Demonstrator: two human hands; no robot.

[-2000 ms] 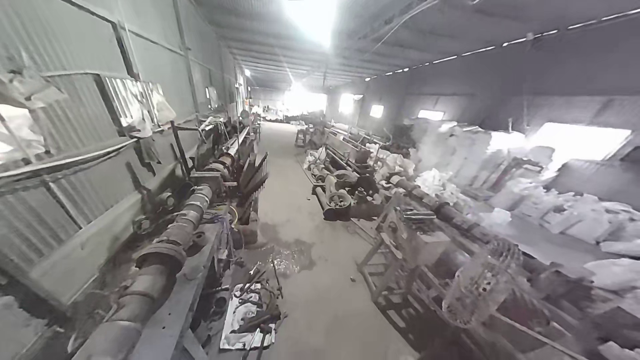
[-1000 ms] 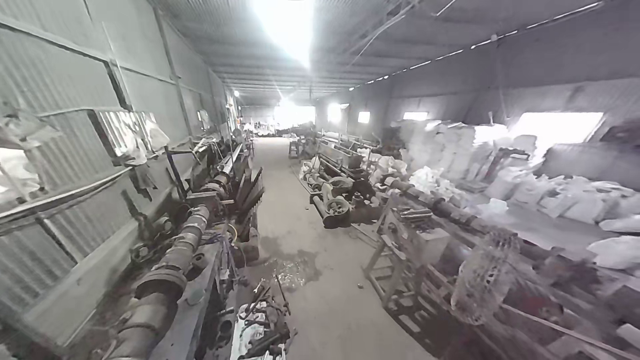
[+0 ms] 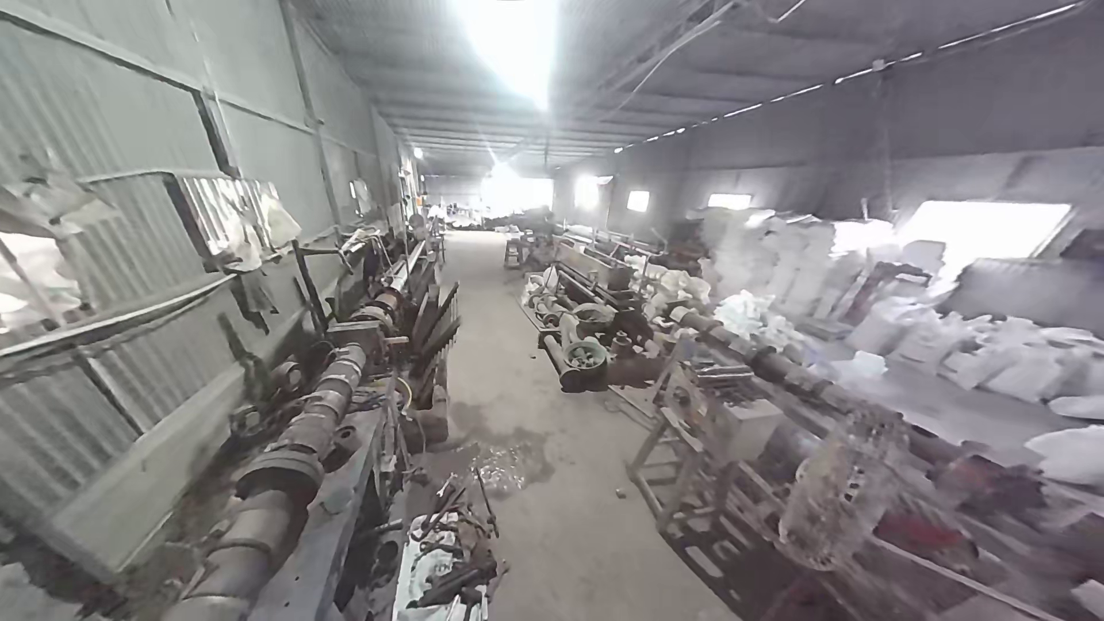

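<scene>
Neither my left hand nor my right hand shows in the head view. Hand tools and metal parts [image 3: 461, 573] lie in a pile on a white sheet [image 3: 421, 556] at the bottom centre-left. Left of them, a long machine barrel [image 3: 302, 431] with ring-shaped bands runs away along a metal bench [image 3: 332, 509]. At the right, a mesh-like guard [image 3: 837, 492] stands beside another long barrel [image 3: 802, 379] on a metal frame [image 3: 664, 474].
A concrete aisle [image 3: 561, 517] runs between the machines, with a wet patch [image 3: 509, 461] on it. A pulley wheel [image 3: 586, 354] and machine parts sit right of the aisle. White sacks [image 3: 992, 354] are piled along the right side. Corrugated sheet wall [image 3: 95, 250] lines the left.
</scene>
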